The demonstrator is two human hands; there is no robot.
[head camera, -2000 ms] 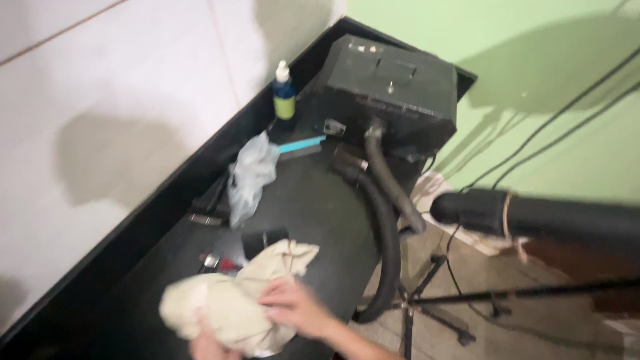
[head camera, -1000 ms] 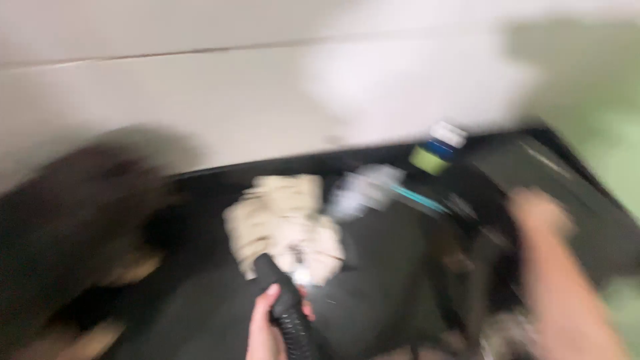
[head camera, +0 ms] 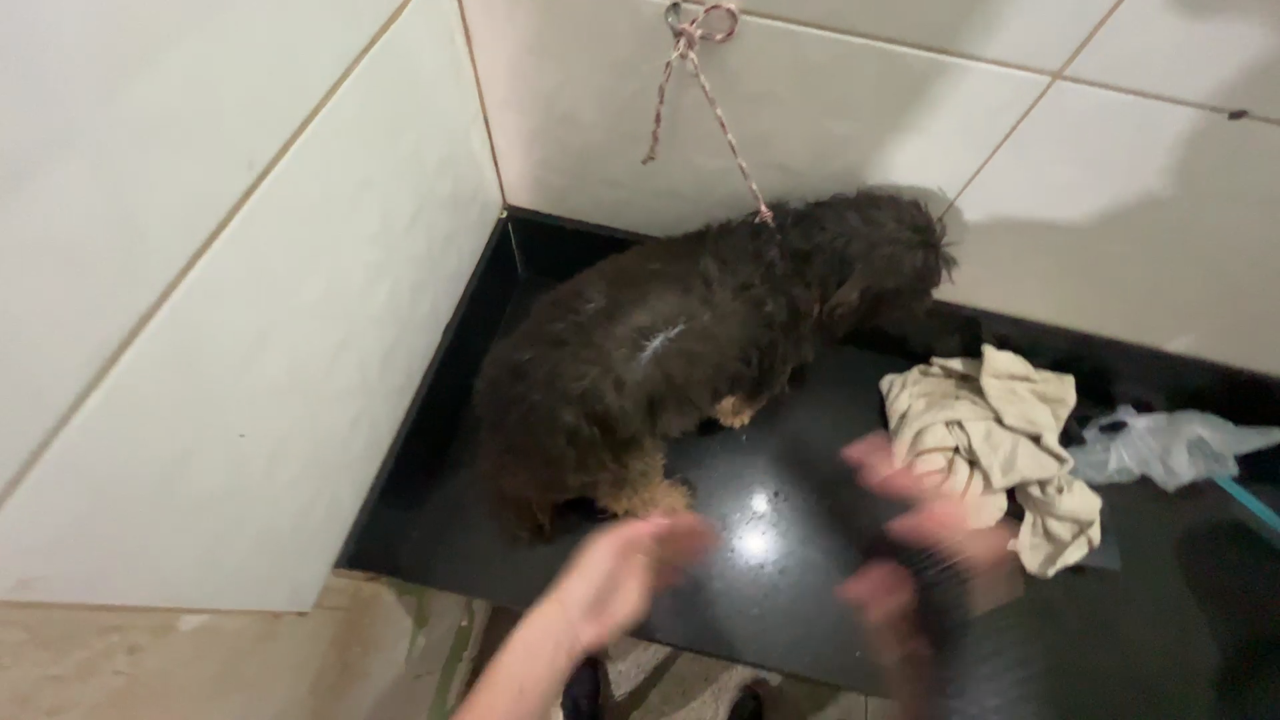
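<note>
A dark-furred dog (head camera: 680,330) with tan paws stands on the black counter (head camera: 760,610), its head turned to the right wall. A braided cord (head camera: 725,130) runs from a wall hook down to its neck. Near the dog's hind paws is my left hand (head camera: 635,570), blurred, with nothing visible in it. Farther right, my right hand (head camera: 925,535) is strongly blurred around a black ribbed hose (head camera: 940,590), whose nozzle end points up and left. Just behind that hand lies a crumpled beige cloth (head camera: 985,420). A white streak shows on the dog's back.
A clear plastic bag (head camera: 1160,445) and a light-blue strip-like thing (head camera: 1255,505) lie at the right. Tiled walls meet in a corner behind the dog. The counter's front edge runs above the floor, where dark shoes (head camera: 583,690) show.
The view has swung left to the dog. The hose was in my left hand one second ago and is now at my right hand. My left hand has let go of it.
</note>
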